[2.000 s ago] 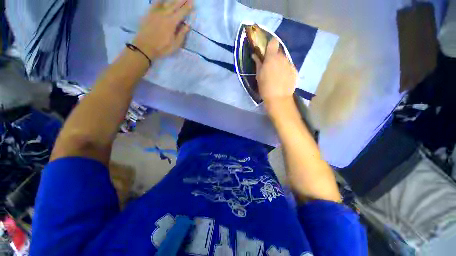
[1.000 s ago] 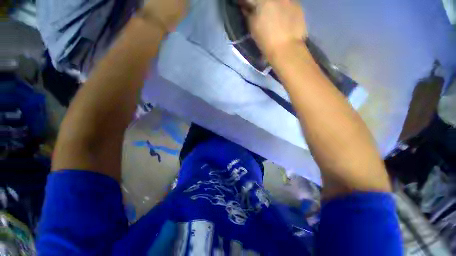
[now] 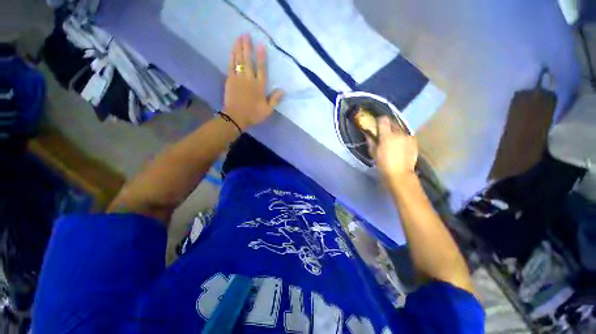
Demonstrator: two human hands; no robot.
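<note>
A light grey-blue garment panel (image 3: 300, 98) with narrow navy stripes and a navy block at its right end lies flat on the lavender-grey pressing table (image 3: 457, 150). My left hand (image 3: 248, 91) rests flat on the panel near its front edge, fingers spread, with a ring and a dark wrist band. My right hand (image 3: 395, 147) is closed around the wooden handle of the steam iron (image 3: 359, 140). The iron sits on the panel's right part by the navy block, over the lower edge, and hides the cloth under it. A thick dark hose runs from it along my right forearm.
A brown iron rest (image 3: 521, 134) lies at the table's right. A heap of grey and navy pieces (image 3: 124, 75) hangs at the left table edge. Dark and grey cloth piles (image 3: 549, 202) stand at the right. A brown cardboard box (image 3: 78, 166) is on the floor at left.
The iron in my right hand has moved down and right relative to the view, to the panel's right part. My left hand has come down from the top edge and now lies spread on the panel.
</note>
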